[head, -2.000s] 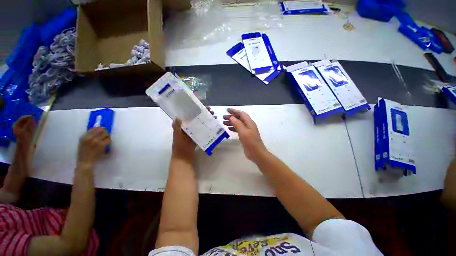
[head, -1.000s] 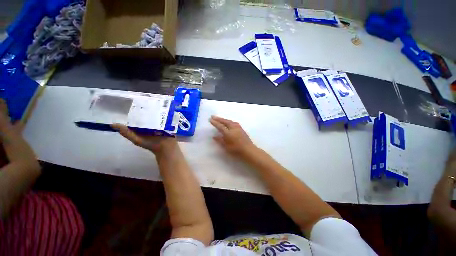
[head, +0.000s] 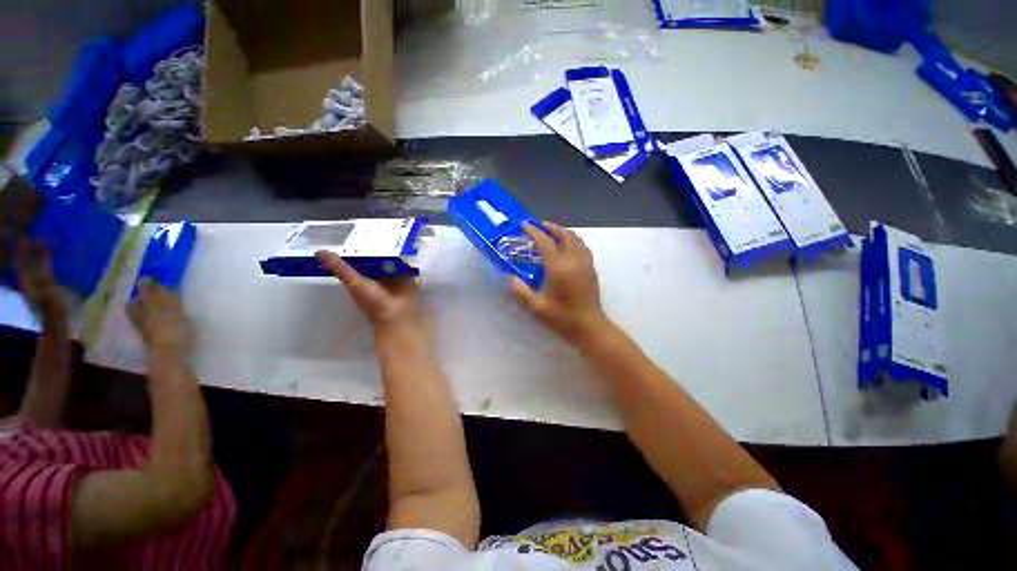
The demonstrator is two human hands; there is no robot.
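My left hand [head: 379, 292] holds a white and blue retail box [head: 385, 239] lying sideways just over the table, its right end toward my right hand. My right hand [head: 567, 283] grips the lower end of a bright blue inner tray [head: 473, 214], right of the box and apart from it. The tray is tilted and holds a white plug [head: 491, 210] and a coiled cable [head: 515, 248]. My right fingers partly cover the cable.
An open brown carton [head: 381, 78] with white plugs stands back left, beside a cable heap [head: 151, 128]. Flat boxes [head: 600, 112] and several retail boxes [head: 730, 206] lie centre and right. At left a person's hand [head: 158, 318] holds a blue tray [head: 167, 257].
My right hand has taken hold of the blue tray, which was beside the box's right end and is now further right and tilted. The neighbour's hand with a blue tray has come into view at left.
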